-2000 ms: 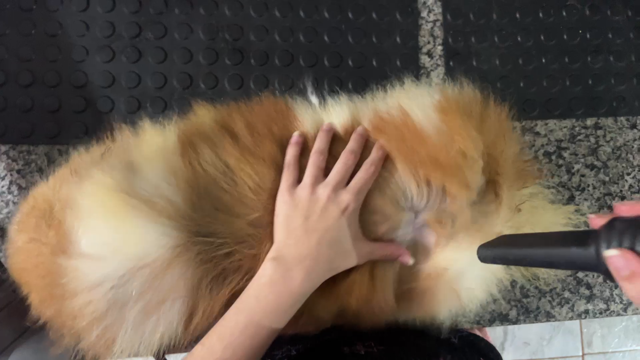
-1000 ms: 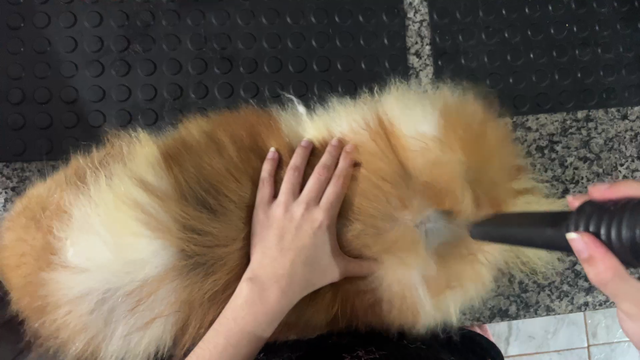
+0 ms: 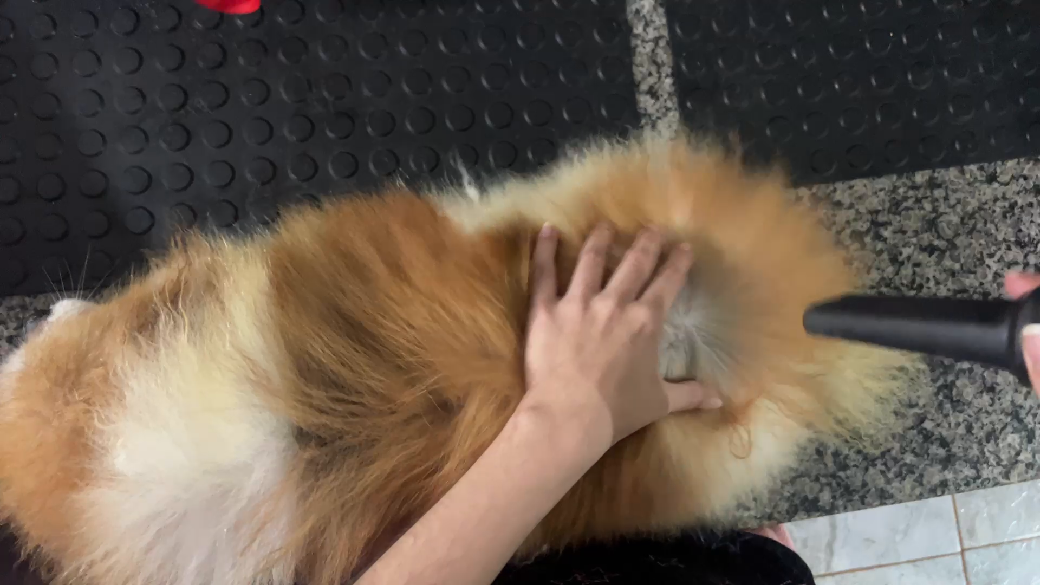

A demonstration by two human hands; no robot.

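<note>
A long-haired dog (image 3: 374, 341) with orange, brown and cream fur lies across the view, its muzzle and whiskers at the far left. My left hand (image 3: 601, 349) rests flat on its back, fingers spread, holding nothing. Just right of those fingers the fur is parted around a pale patch. At the right edge my right hand (image 3: 1030, 341), mostly cut off by the frame, grips a pet dryer's black nozzle (image 3: 910, 325). The nozzle points left over the dog's rear end, with its tip close to the fur.
Black studded rubber mats (image 3: 325, 89) lie beyond the dog on a speckled granite surface (image 3: 942, 227). Light floor tiles (image 3: 877, 532) show at the lower right. Dark cloth (image 3: 666, 561) is at the bottom edge, and something red (image 3: 230, 5) at the top left.
Compared with one second ago, the nozzle has drawn back to the right from the dog's fur. My left hand stays on the back, now closer to the parted patch. A red thing has appeared at the top.
</note>
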